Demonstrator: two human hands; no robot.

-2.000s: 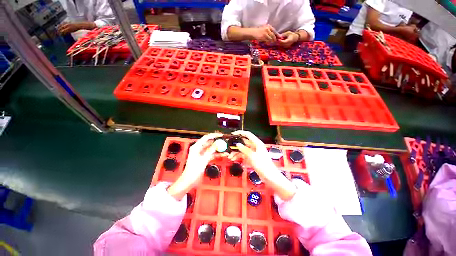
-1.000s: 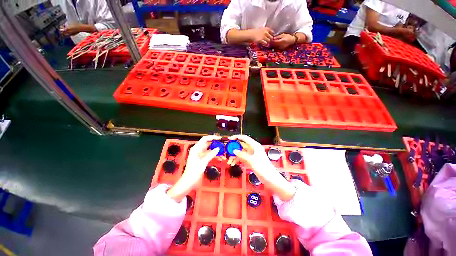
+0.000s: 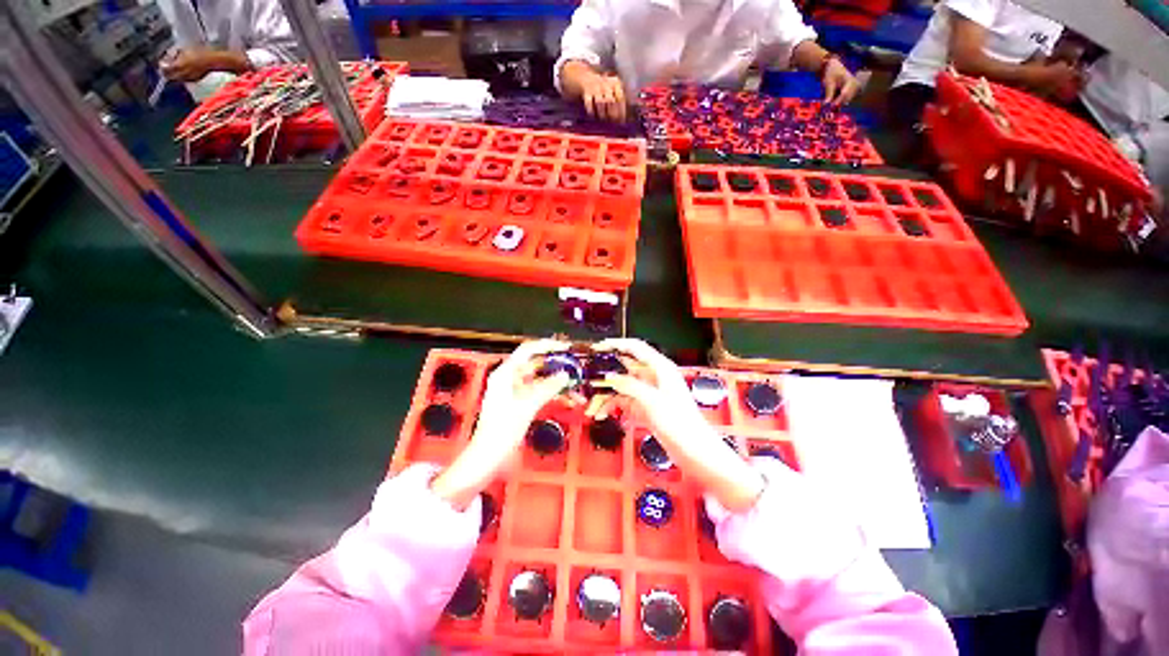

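Note:
My left hand holds a round smartwatch body, and my right hand holds another. The two bodies are side by side above the top edge of the near work tray. Both screens look dark, with some pale reflection on the left one. Round black watch bodies sit in many tray pockets. One in the tray shows lit white digits or icons. Two pockets in the middle hold nothing. My forearms hide part of the tray.
A small dark device lies above the near tray. Beyond are the far left tray and far right tray. Right are a paper sheet and a small red parts box. A metal upright stands left. Several people sit around the bench.
The two watch screens in my hands were lit blue a second ago and now look dark. My hands have barely moved. The person opposite has spread their hands apart over the strap tray.

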